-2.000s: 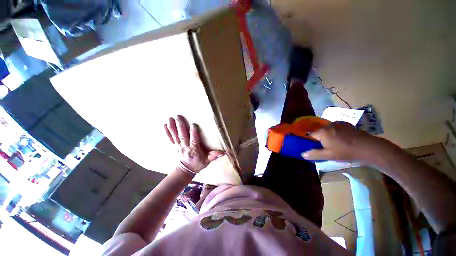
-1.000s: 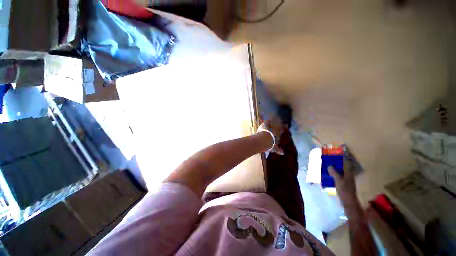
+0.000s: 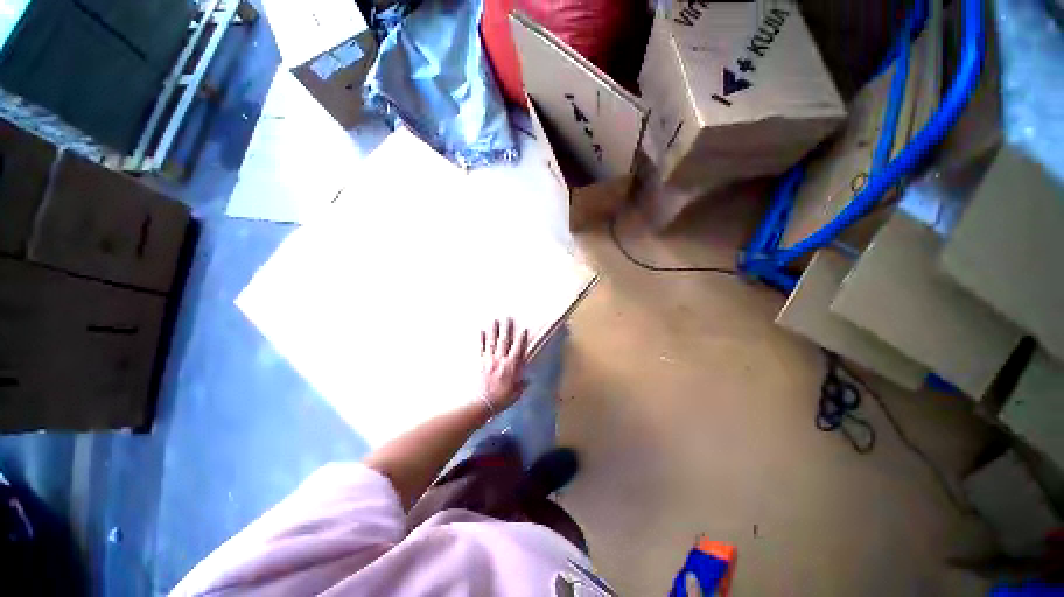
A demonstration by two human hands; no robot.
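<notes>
A large shipping carton (image 3: pixel 397 292) stands in front of me, its top face washed out by glare. My left hand (image 3: pixel 505 367) lies flat on its near right edge with the fingers spread, holding nothing. The blue and orange tape dispenser (image 3: pixel 707 569) is at the bottom edge of the view. My right hand (image 3: pixel 693 587) is on it, mostly cut off by the edge; only a fingertip or so shows. Whether tape is on the carton cannot be told in the glare.
Stacked cartons (image 3: pixel 105 280) stand left. A grey-green sack (image 3: pixel 438 88), red sack (image 3: pixel 583 41), open carton (image 3: pixel 583 117) and printed carton (image 3: pixel 747 93) are at the back. A blue-framed trolley (image 3: pixel 887 175) and cardboard pieces stand right. A black cable (image 3: pixel 842 408) lies on the brown-covered floor.
The view has swung, showing more floor and back area. My left hand now lies flat with fingers spread on the carton's edge. My right hand and the dispenser have shifted to the bottom edge.
</notes>
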